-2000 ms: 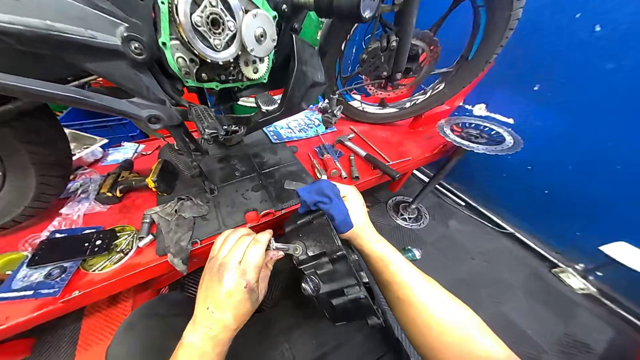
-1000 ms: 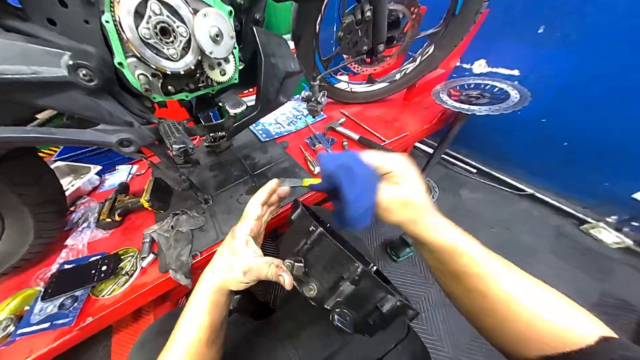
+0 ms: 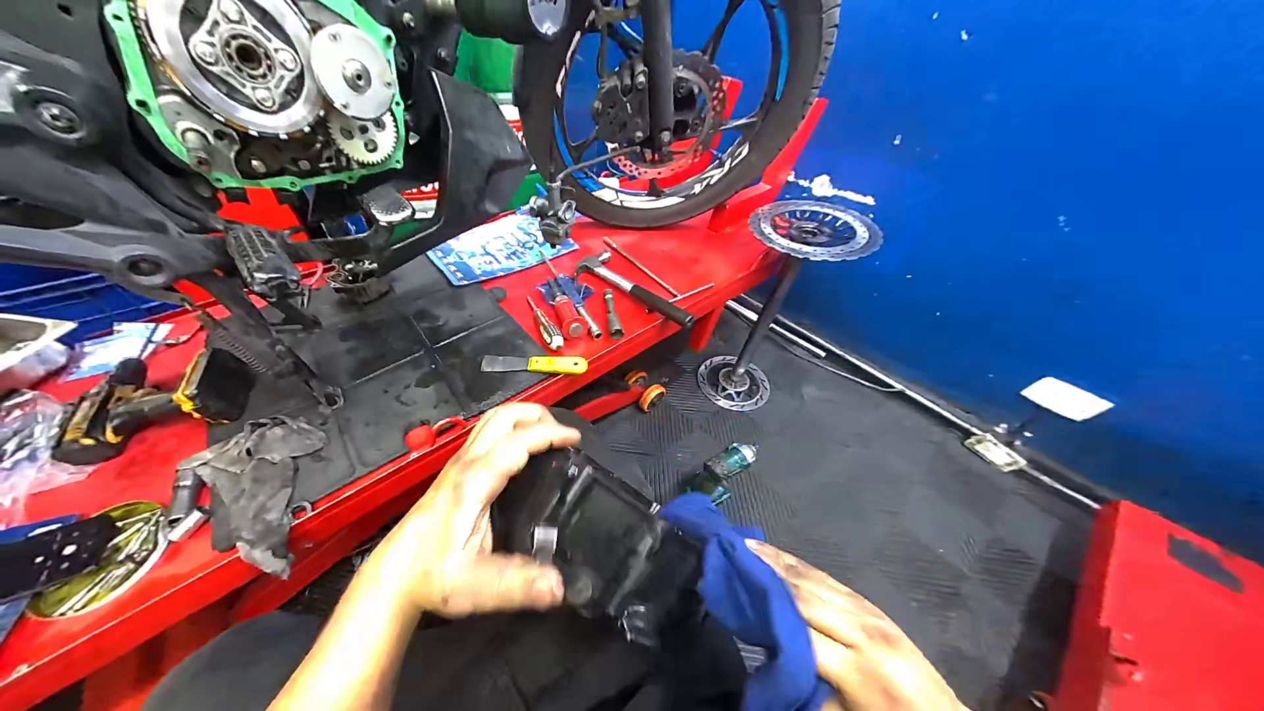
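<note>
A black engine cover point(image 3: 602, 543) rests over my lap, somewhat blurred. My left hand point(image 3: 484, 523) grips its left end, thumb across the face and fingers over the top edge. At its right end, my right hand point(image 3: 839, 622) holds a blue cloth point(image 3: 741, 592) against the cover. A scraper with a yellow handle point(image 3: 556, 365) lies on the edge of the black mat, beyond the cover. Above left, the motorcycle's open engine point(image 3: 267, 79) shows its clutch, gears and a green gasket.
The red lift table point(image 3: 681, 247) carries a hammer point(image 3: 637, 289), screwdrivers point(image 3: 565, 311), a grey glove point(image 3: 265, 484) and a power tool point(image 3: 118, 410). A brake disc point(image 3: 815, 230) stands right of it. A bottle point(image 3: 729, 461) lies on the floor; a red cabinet point(image 3: 1165, 612) is at lower right.
The scraper, in my right hand with the cloth one second ago, now lies on the table. My right hand has moved down to the cover with the cloth, and my left hand now grips the cover.
</note>
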